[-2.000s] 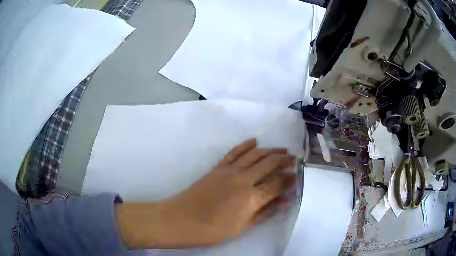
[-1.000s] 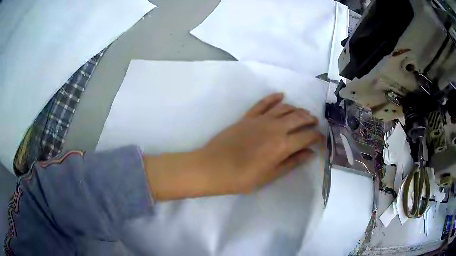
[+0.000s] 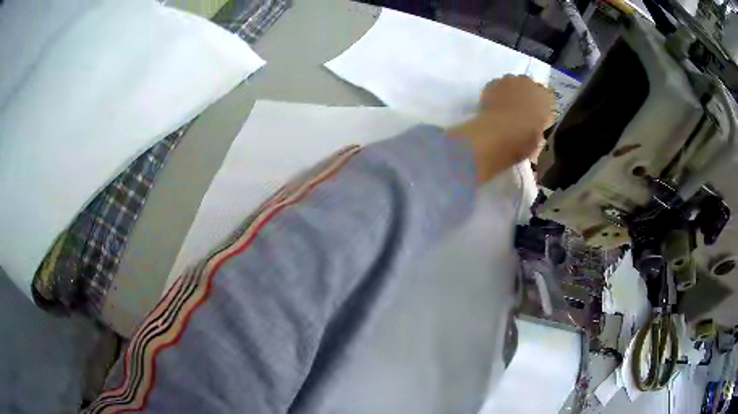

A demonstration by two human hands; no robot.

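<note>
My left hand (image 3: pixel 518 117) is blurred and reaches past the needle area, over the straight edge of the far white panel (image 3: pixel 429 61). Its fingers look curled down at that edge; whether they grip cloth is hidden. A nearer white panel (image 3: pixel 279 149) lies flat, partly under my grey-blue sleeve, and runs to the needle area (image 3: pixel 538 242) of the sewing machine (image 3: pixel 647 154). My right hand is not in view.
White panels (image 3: pixel 97 121) lie at the left over a plaid cloth (image 3: pixel 133 210). Scissors (image 3: pixel 655 352) lie among white scraps (image 3: pixel 627 287) right of the machine. A white piece (image 3: pixel 538 368) lies in front of the needle area.
My left hand has moved from flat on the near panel, up and right to the far panel's edge, and its fingers have curled. My sleeve now covers much of the near panel.
</note>
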